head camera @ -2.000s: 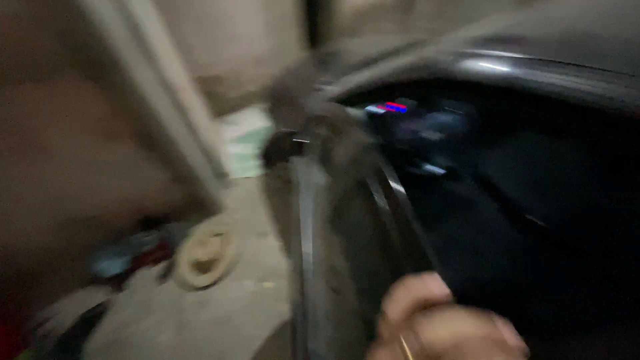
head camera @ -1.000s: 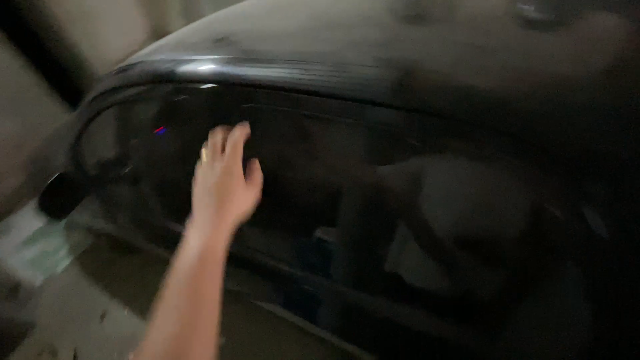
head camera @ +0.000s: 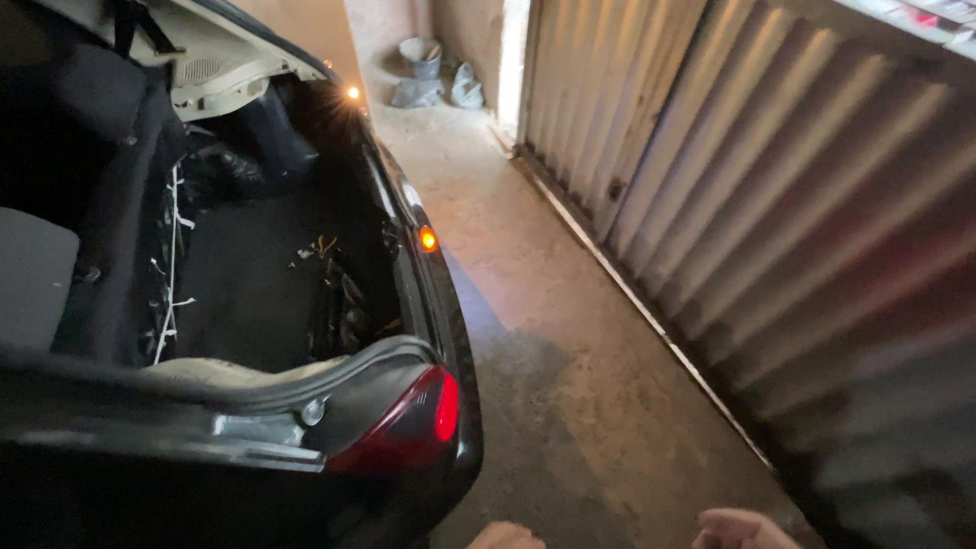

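At the bottom edge of the head view, my left hand (head camera: 505, 536) shows only in part, near the rear corner of a black car. Farther right, part of my right hand (head camera: 741, 529) is over the floor. The frame cuts off both hands, so their grip is hidden. The car's open trunk (head camera: 244, 267) has a dark floor with small bits of debris and a white cord (head camera: 174, 244) along its inner side. Beside it, the red tail light (head camera: 445, 412) glows, and an orange lamp (head camera: 428, 239) is lit on the bumper.
A corrugated metal gate (head camera: 732, 175) runs along the right, with a pale metal floor track (head camera: 648, 313) at its foot. Concrete floor (head camera: 534, 290) lies between car and gate. A bucket (head camera: 421, 59) and plastic bags (head camera: 467, 88) are by the far wall.
The view has swung from the car's side windows to its open trunk. My left hand, earlier at the car's window, is now low at the frame's edge; my right hand has come into view.
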